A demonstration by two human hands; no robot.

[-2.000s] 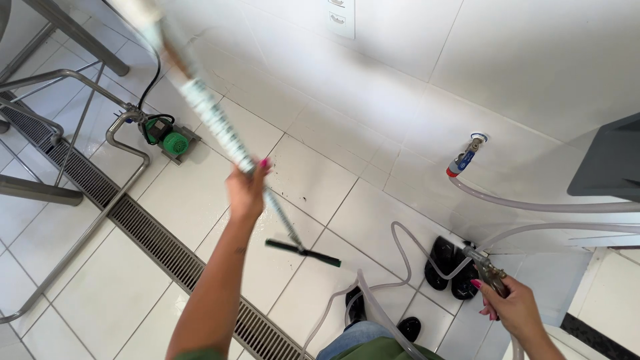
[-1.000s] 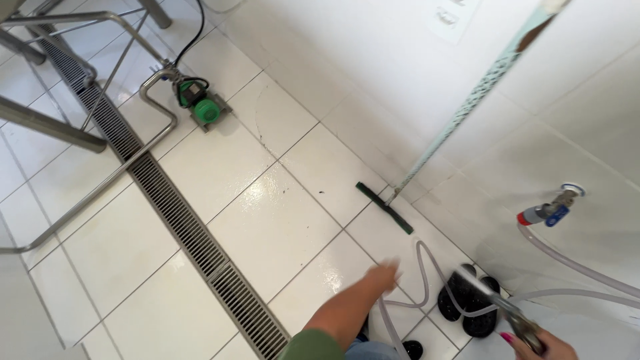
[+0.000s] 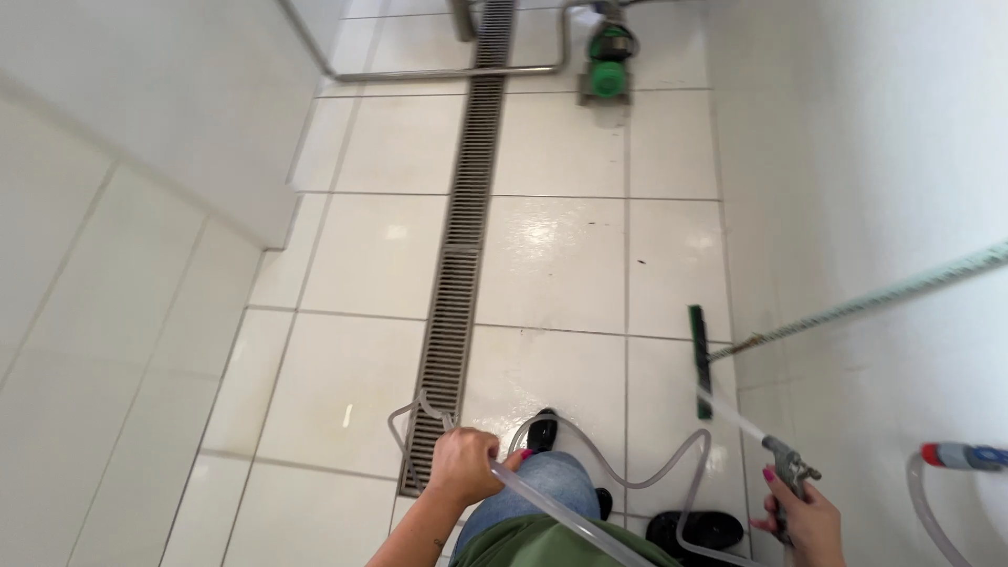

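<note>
My left hand (image 3: 466, 466) is closed around a clear plastic hose (image 3: 551, 508) in front of my green shirt. At the lower right my right hand (image 3: 805, 516) grips a metal spray gun (image 3: 787, 465), and a whitish streak like a water jet leaves its nozzle toward the squeegee. The floor squeegee (image 3: 699, 362), green and black, rests on the tiles near the right wall, its patterned pole (image 3: 882, 299) leaning to the right. More of the hose (image 3: 646, 482) loops over the floor beside my feet.
A long metal drain grate (image 3: 461, 276) runs up the white tiled floor. A green motor pump (image 3: 609, 75) and a steel pipe (image 3: 441, 74) lie ahead. Black clogs (image 3: 709, 526) stand at lower right, near a wall tap with a blue handle (image 3: 984, 457). Walls flank both sides.
My left hand held the squeegee pole two seconds ago, let go of it, and now grips the hose. The squeegee now leans at the right wall. The view has turned a lot.
</note>
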